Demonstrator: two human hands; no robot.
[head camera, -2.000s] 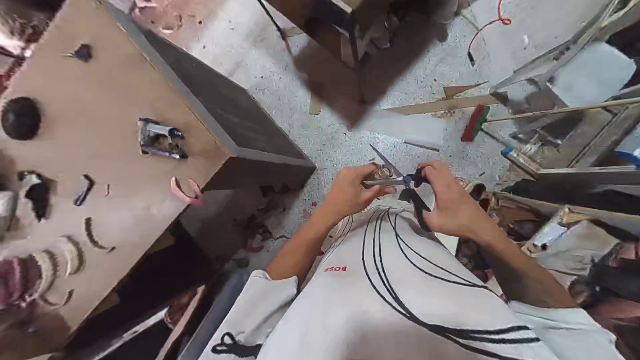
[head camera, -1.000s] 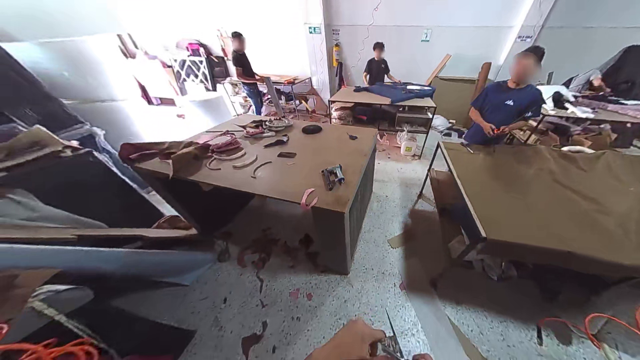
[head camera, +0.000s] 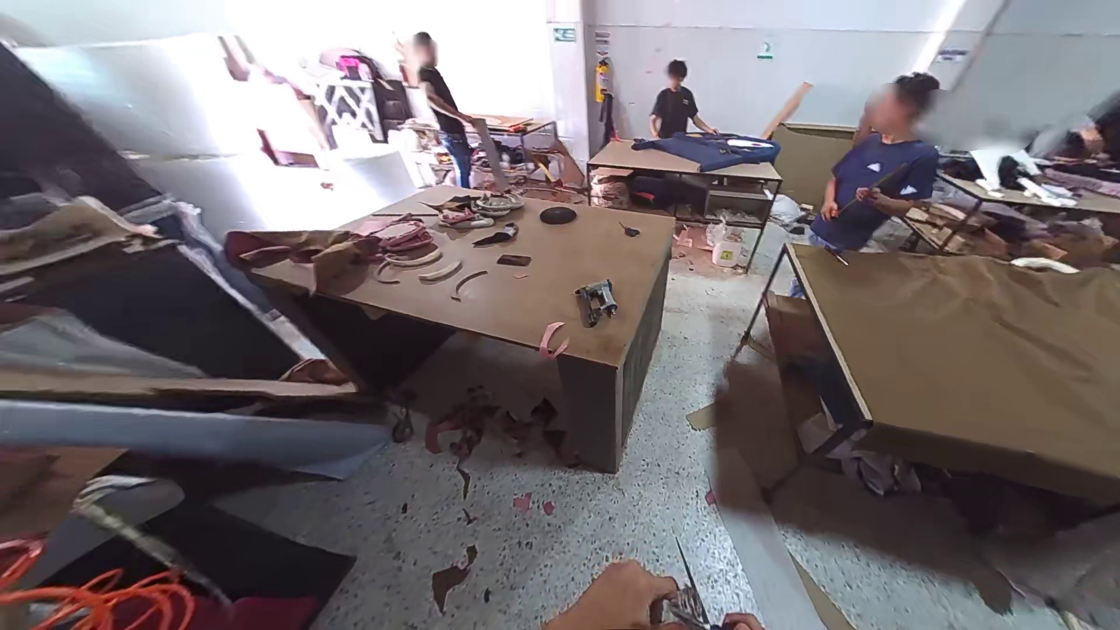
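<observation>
My left hand (head camera: 619, 597) is at the bottom edge, closed around part of a pair of scissors (head camera: 691, 582) whose pointed blade sticks up. Only the fingertips of my right hand (head camera: 744, 620) show beside it, at the handle side of the scissors; the rest is below the frame. Beyond my hands stands a brown-topped work table (head camera: 569, 254). On it lie a pneumatic staple gun (head camera: 597, 302), a pink curved strip (head camera: 552, 339), a black round pad (head camera: 557, 214), a dark flat object (head camera: 514, 260) and several curved pieces.
At right is a table covered in brown fabric (head camera: 989, 341), with a person (head camera: 884, 175) behind it. Two other persons stand farther back, one by a table with blue fabric (head camera: 713, 150). Dark scraps (head camera: 451, 582) litter the speckled floor. An orange hose (head camera: 105, 595) lies at lower left.
The view has swung up from my lap to the room, so my hands now sit at the bottom edge. The person at right has moved their hands.
</observation>
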